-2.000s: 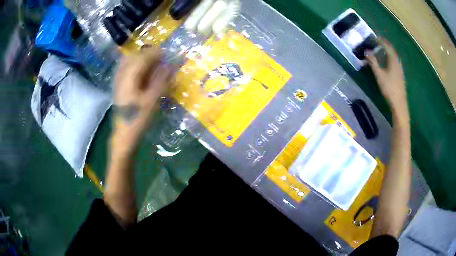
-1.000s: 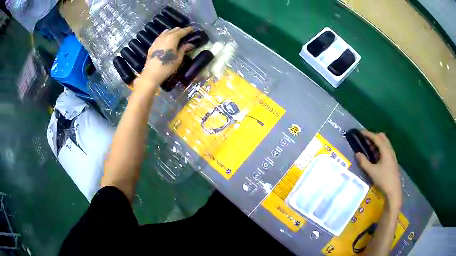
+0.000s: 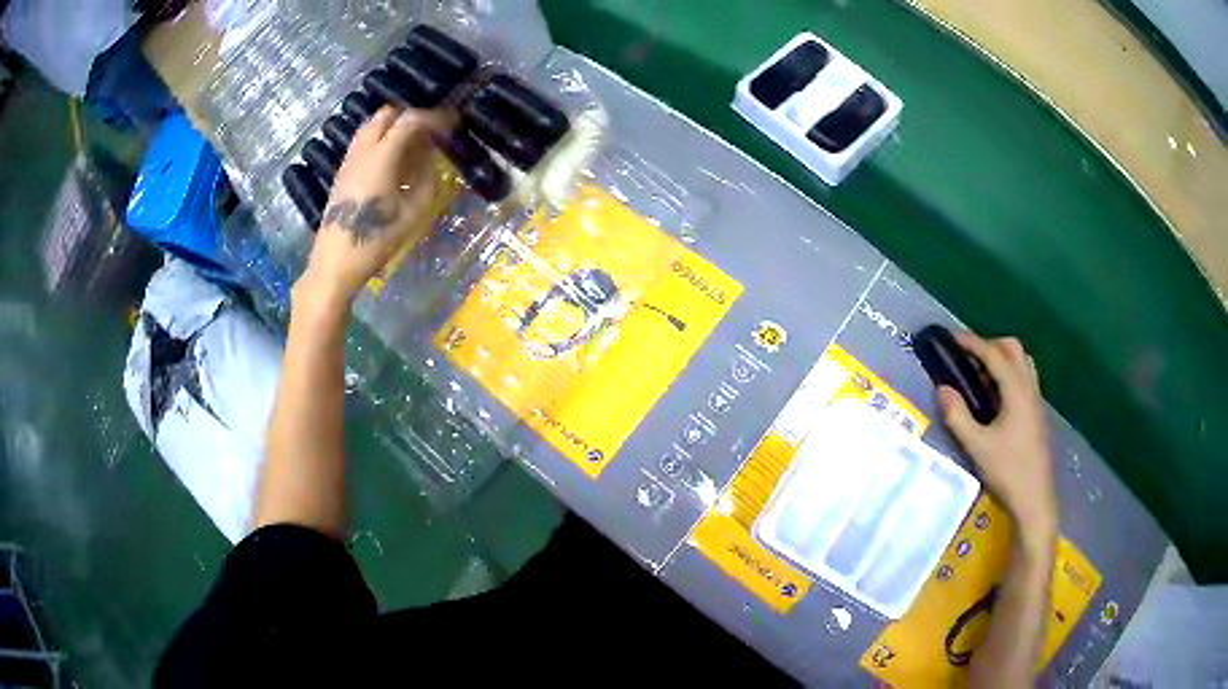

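Observation:
My right hand (image 3: 1003, 417) is closed around a black oblong unit (image 3: 953, 370) at the right of the bench. My left hand (image 3: 380, 182) is over several black units (image 3: 519, 115) at the upper left; its fingertips are among them, and whether it grips one cannot be told. More black units stand in a row in the clear bulk tray (image 3: 269, 81). Whitish units (image 3: 572, 162) lie partly under the black ones. A white inner tray (image 3: 869, 514) with empty-looking compartments lies in front of my right hand. A filled tray (image 3: 800, 137) with two black units sits on the belt.
The green conveyor belt (image 3: 1077, 337) curves along the far side, with a tan ledge (image 3: 1077, 121) beyond. Printed grey-and-yellow cartons (image 3: 633, 390) cover the bench. A blue stool (image 3: 175, 182) and a white sack (image 3: 202, 390) are at the left. A whitish block (image 3: 1178, 626) is at the lower right.
The filled tray on the belt has shifted left in the picture. My right hand went from that tray to the loose black unit and grasped it. My left hand has moved left among the black units.

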